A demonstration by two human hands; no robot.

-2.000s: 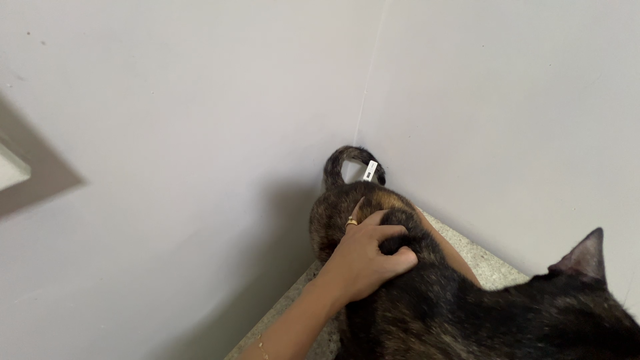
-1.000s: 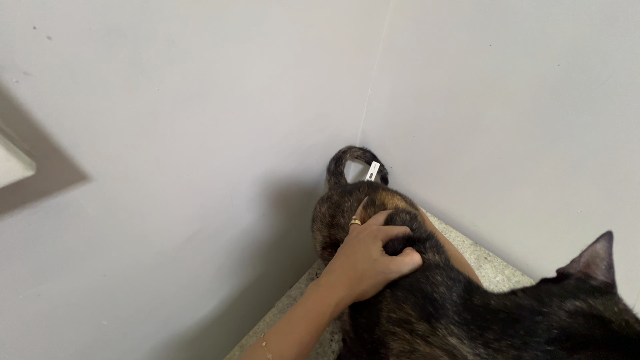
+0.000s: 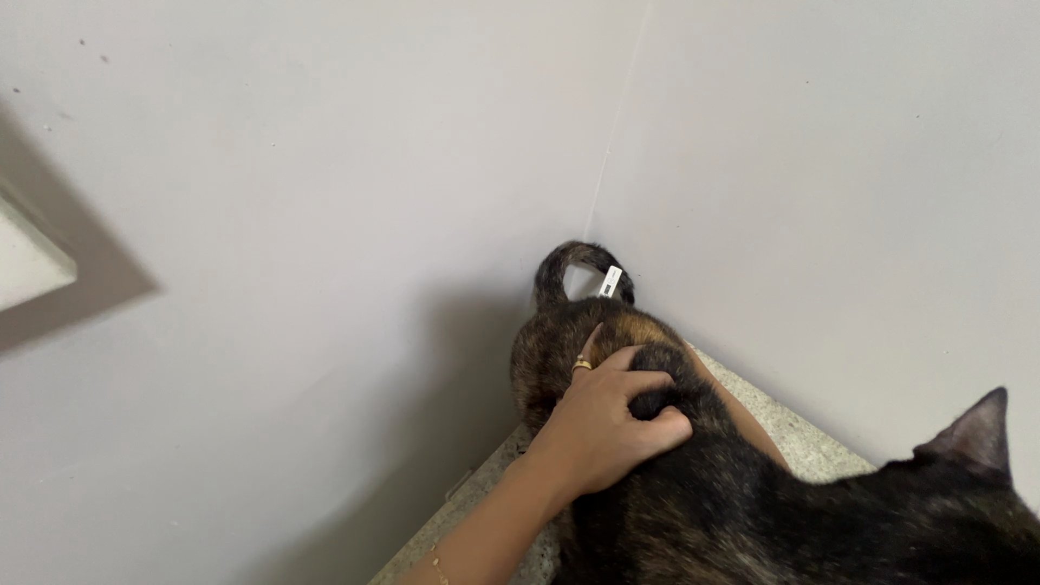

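A tortoiseshell cat (image 3: 699,496) fills the lower right, its rump toward the wall corner and one ear showing at the right edge. My left hand (image 3: 609,414), with a gold ring, grips the fur and flesh of its lower back between thumb and fingers. Along the cat's far side runs my right forearm (image 3: 735,406); the right hand itself is hidden behind the body. The tail (image 3: 552,272) curls up into a loop. A slim white stick (image 3: 610,281) with a small dark patch shows at the rump, inside the loop; its lower end is hidden.
Pale walls (image 3: 325,162) meet in a corner behind the tail. Under the cat lies a speckled stone-like surface (image 3: 788,431), its edges along both walls. At the far left a white object's corner (image 3: 32,260) juts in and casts a shadow on the wall.
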